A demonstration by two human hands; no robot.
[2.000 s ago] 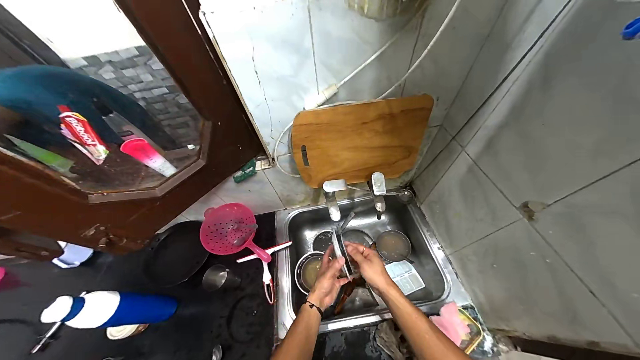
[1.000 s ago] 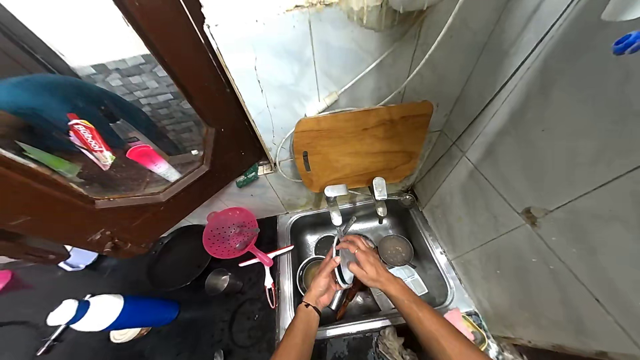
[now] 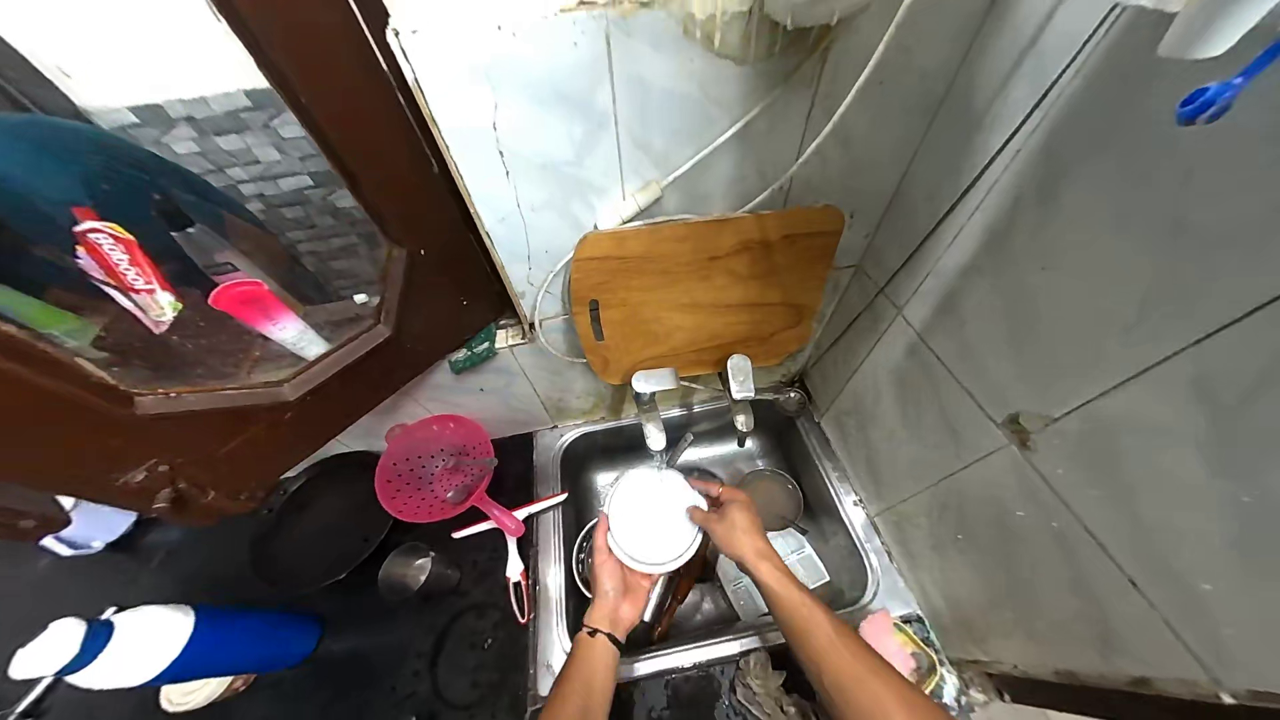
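Note:
A round white dish is held between both hands over the steel sink, just below the mouth of the left tap. My left hand grips its lower left edge, and my right hand has its thumb and fingers on the right edge. Beneath and around the hands, the sink holds a round metal vessel, a pale rectangular tray-like piece and other dishes partly hidden by the hands and the white dish.
Left of the sink lie a pink plastic colander, a red and white peeler, a metal cup, a black pan and a blue and white bottle. Behind the taps leans a wooden cutting board. A pink sponge sits at the right front.
The dish between the hands was seen nearly edge-on before; now its round white face is turned up towards the camera. The left hand is now at its lower left.

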